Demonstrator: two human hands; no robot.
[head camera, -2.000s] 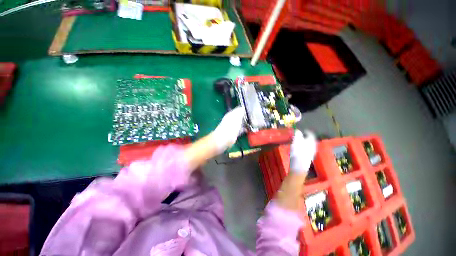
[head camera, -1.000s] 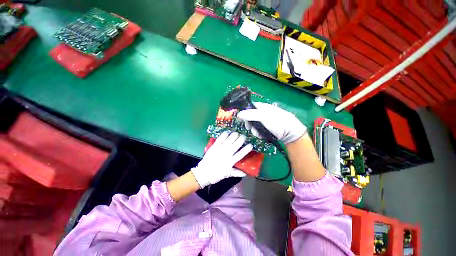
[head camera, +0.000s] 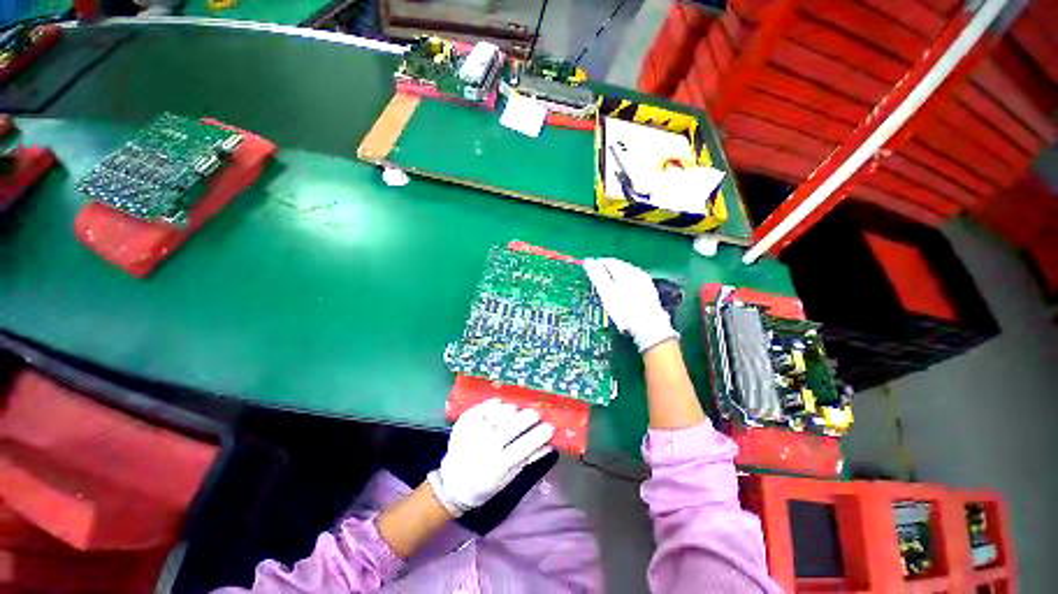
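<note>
A green circuit board (head camera: 536, 327) lies solder side up on a red foam pad (head camera: 517, 411) in front of me. My left hand (head camera: 493, 450), in a white glove, rests over the pad's front edge, fingers pointing right; whether it grips the pad I cannot tell. My right hand (head camera: 630, 299), also gloved in white, is at the board's right edge near its back corner. The black barcode scanner (head camera: 667, 294) lies just beyond that hand, partly hidden by it. A second board with a grey heatsink (head camera: 753, 362) lies component side up on a red pad at the right.
Another green board (head camera: 157, 169) lies on a red pad at the left. A raised shelf (head camera: 499, 159) behind holds a striped box (head camera: 657, 212) with papers. A foam tray (head camera: 860, 501) is at lower right, a black tote (head camera: 215, 447) with red pads at lower left. A slanted pole stands at right.
The scanner has gone from over the board to its right side, beside my right hand. My left hand has moved down off the board to the pad's front edge.
</note>
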